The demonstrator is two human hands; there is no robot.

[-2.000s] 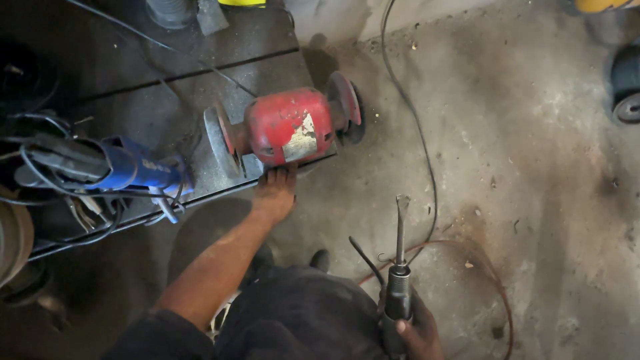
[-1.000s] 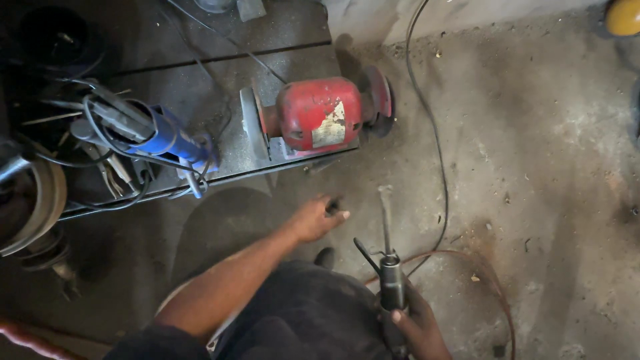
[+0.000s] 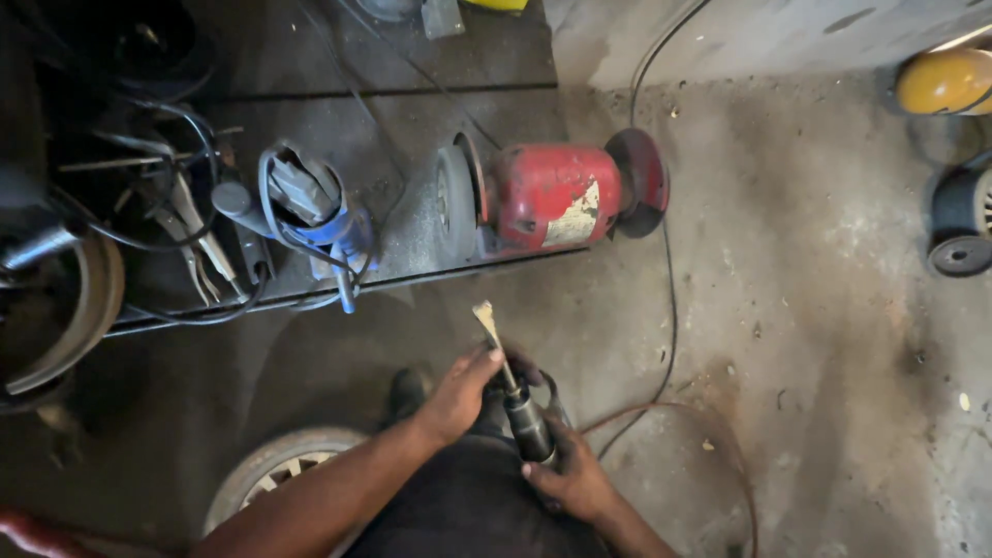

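Observation:
A dark, cylindrical pneumatic tool with a long chisel bit lies across in front of my body, its bit pointing up and slightly left. My right hand is closed around the tool's body. Beside the bit's shank is my left hand, thumb and fingers near the metal; whether it grips the shank is hard to tell. Above both hands, a red bench grinder with a grey wheel at its left end stands at the bench's edge.
The metal bench carries a blue power tool, locking pliers and tangled cables. A wheel rim is at lower left. A black cable and a reddish hose run along the floor. A spool and yellow object are far right.
My left hand was at the grinder, then came away from it and is now at the chisel bit. The tool, still in my right hand, now leans left.

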